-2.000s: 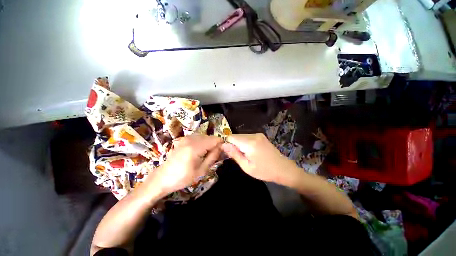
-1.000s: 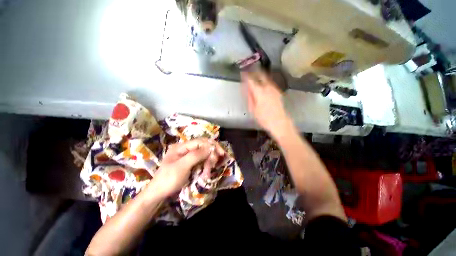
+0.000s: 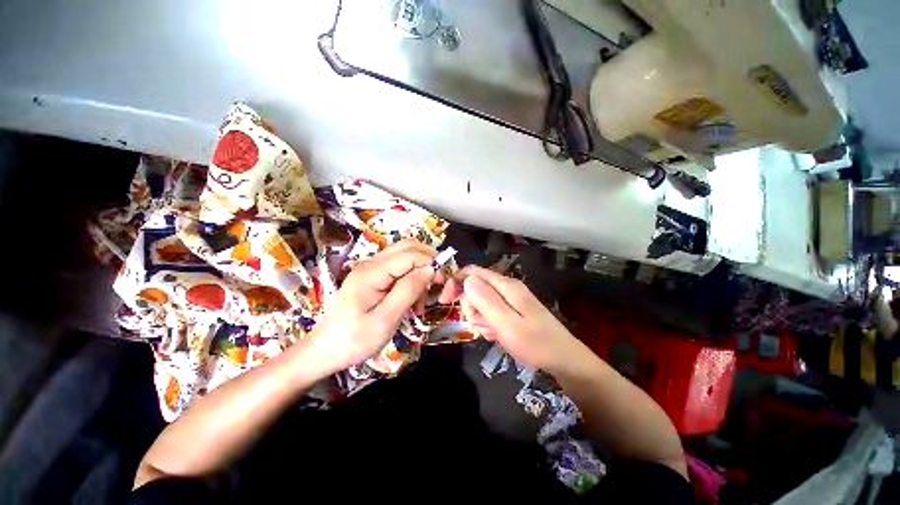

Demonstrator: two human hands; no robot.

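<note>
The printed garment piece (image 3: 247, 261), cream-white with orange, red and navy motifs, lies bunched on my lap below the table edge. My left hand (image 3: 380, 301) pinches its gathered right edge, and a small white bit sticks up at the fingertips. My right hand (image 3: 503, 311) is close beside it, fingertips almost touching the left ones. Its fingers are curled together; a small dark thing shows between the hands, but what the right hand grips is hidden. Dark scissors (image 3: 564, 118) lie on the grey machine bed.
The cream sewing machine head (image 3: 691, 89) is over the bed at upper right. A small black tray (image 3: 679, 229) sits near the table's right end, by a white sheet (image 3: 738, 207). A red crate (image 3: 696, 385) and fabric scraps (image 3: 562, 429) are below.
My right hand reached from the cloth to the pink-handled tool on the bed, then returned beside my left hand. The pink-handled tool no longer shows on the bed. The view has shifted and tilted.
</note>
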